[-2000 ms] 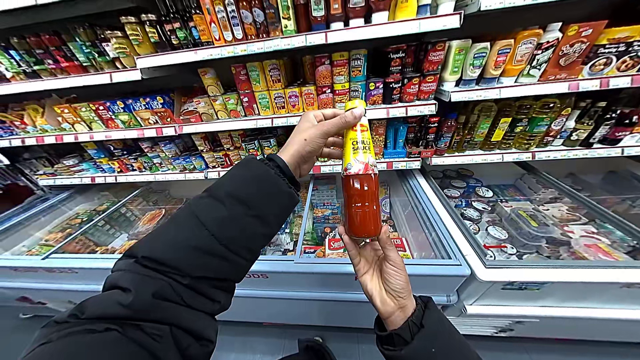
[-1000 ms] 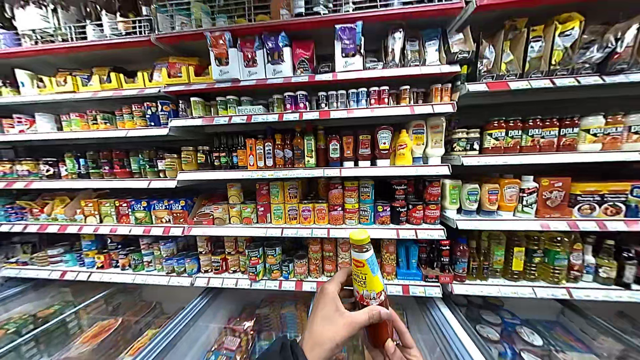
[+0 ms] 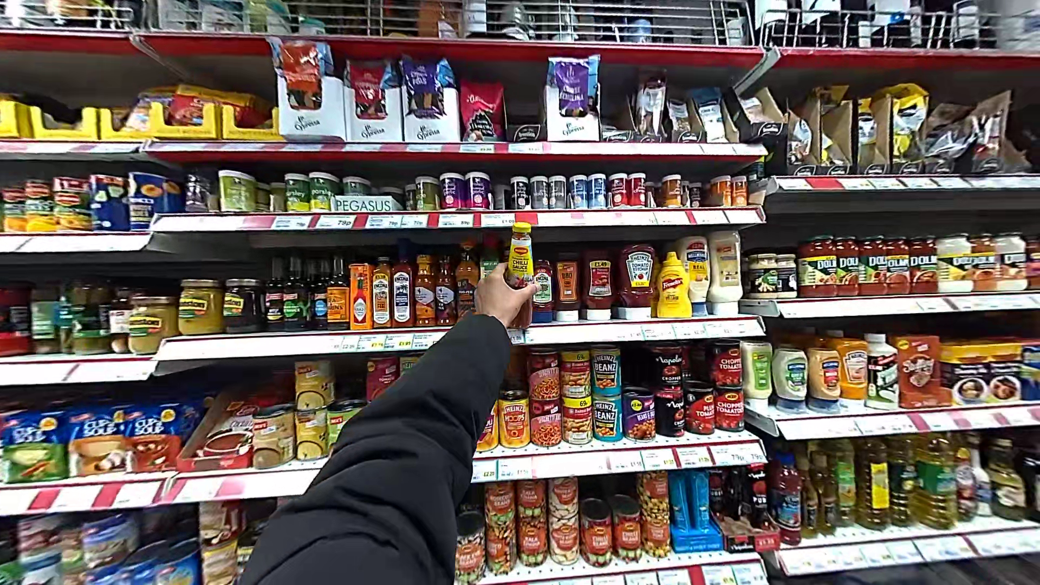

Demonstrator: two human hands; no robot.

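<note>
My left hand (image 3: 502, 299) reaches up from the lower left in a black padded sleeve, its fingers closed around a Maggi chilli sauce bottle (image 3: 520, 258) with a yellow cap. The bottle is upright at the sauce shelf (image 3: 617, 331), and its lower part is largely behind my hand. To its left are hot sauce bottles (image 3: 424, 291); close on its right stand a red sauce bottle with a green and white label (image 3: 543, 286) and a barbecue sauce bottle (image 3: 568, 284). Whether the bottle's base touches the shelf is hard to tell. My right hand is out of view.
Above runs a shelf edge (image 3: 455, 220) with spice tubs (image 3: 478, 191). Ketchup (image 3: 636, 276) and mustard (image 3: 673, 286) bottles stand farther right. Below are food cans (image 3: 576, 386) and soup packets (image 3: 99, 439). Oil bottles (image 3: 873, 487) fill the lower right.
Earlier both hands held the bottle in front of me; now my left hand alone has it, extended forward to the sauce shelf. My right hand has left the view, which has shifted up the shelves.
</note>
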